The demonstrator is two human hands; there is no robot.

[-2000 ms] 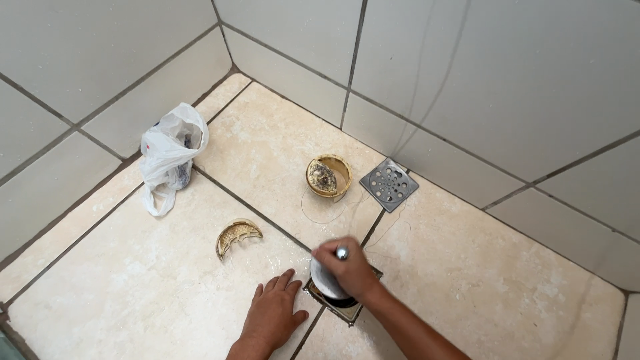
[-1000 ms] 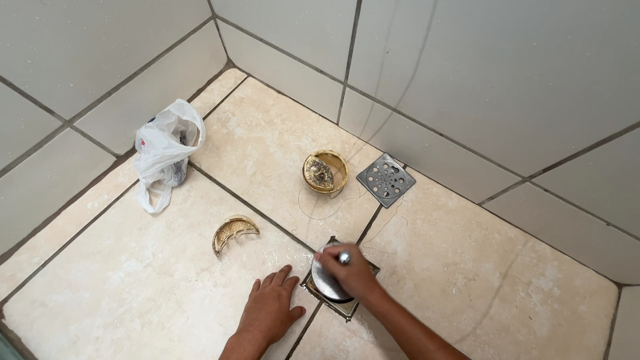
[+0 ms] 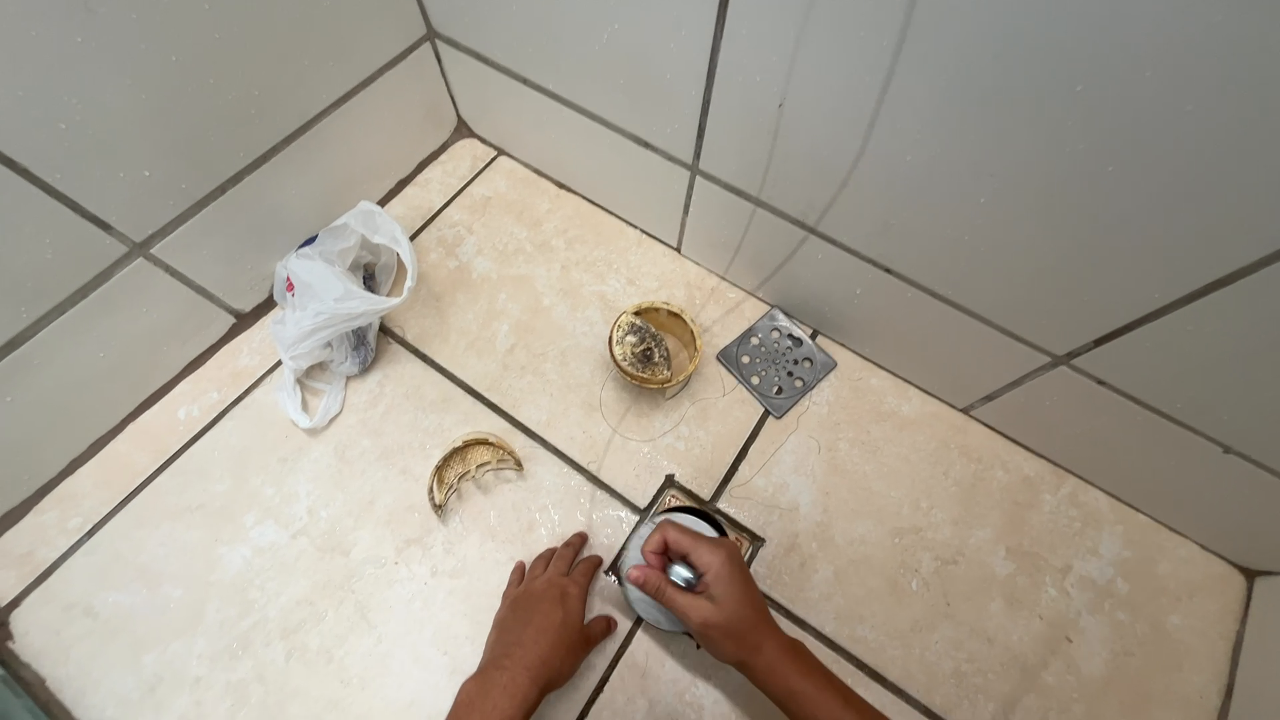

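My right hand (image 3: 700,595) grips the shiny knob of a round metal disc (image 3: 645,598), which lies tilted or off-centre over the square floor drain frame (image 3: 742,535); a dark gap shows at its upper edge. What lies under the disc is hidden. To the left, my left hand (image 3: 545,622) rests flat on the tile with its fingers spread, holding nothing. Above the drain stands a dirty yellowish drain cup (image 3: 684,340) with a grimy curved piece (image 3: 640,347) in it. A square metal drain grate (image 3: 777,361) lies right of the cup.
A white plastic bag (image 3: 335,310) with something dark inside sits by the left wall. A yellowish crescent-shaped piece (image 3: 470,465) lies on the floor tile (image 3: 250,545) above and left of my left hand. Loose hairs lie near the cup. Tiled walls (image 3: 980,190) border the floor.
My right hand and the disc have shifted slightly down and left over the drain frame. The left hand stays on the floor.
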